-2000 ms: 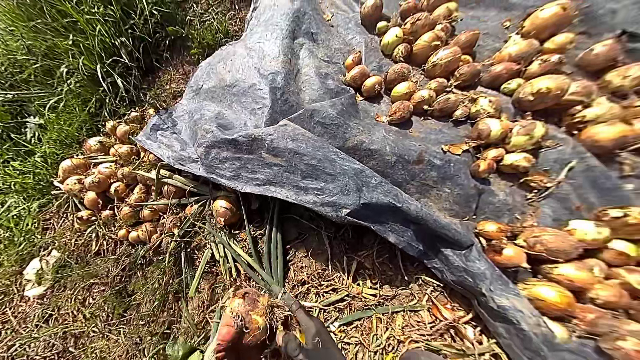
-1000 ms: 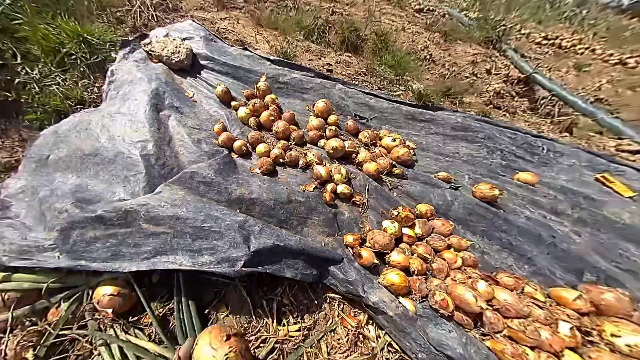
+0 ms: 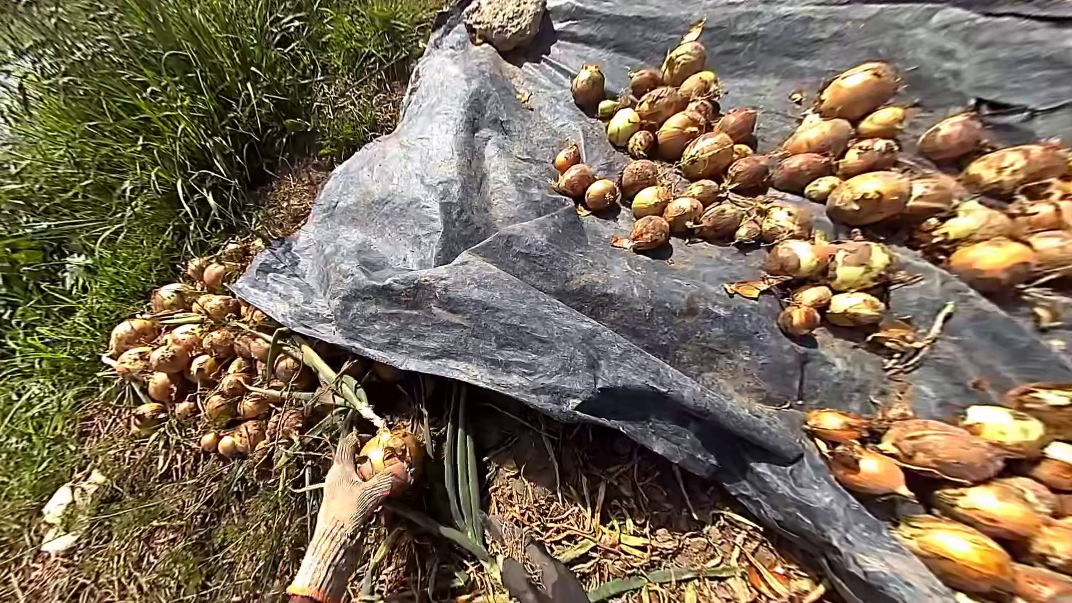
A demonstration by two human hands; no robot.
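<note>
My left hand (image 3: 350,494), in a pale knit glove, reaches up from the bottom edge. Its fingers and thumb grip a yellow onion (image 3: 392,450) with long green leaves (image 3: 331,377) beside it, just below the edge of a dark plastic sheet (image 3: 519,310). A heap of small onions (image 3: 209,360) lies to the left of the hand. A dark grey shape (image 3: 544,578) shows at the bottom edge; whether it is my right hand or a shadow cannot be told.
Many onions (image 3: 871,197) are spread over the sheet, with larger ones (image 3: 955,548) at lower right. A rough stone (image 3: 505,21) weighs down the sheet's top corner. Tall grass (image 3: 193,109) grows at left; dry stalks (image 3: 620,519) litter the soil below.
The view swung right, then back left. Compared with two seconds ago, my left hand is farther up from the bottom edge, with an onion in its grip.
</note>
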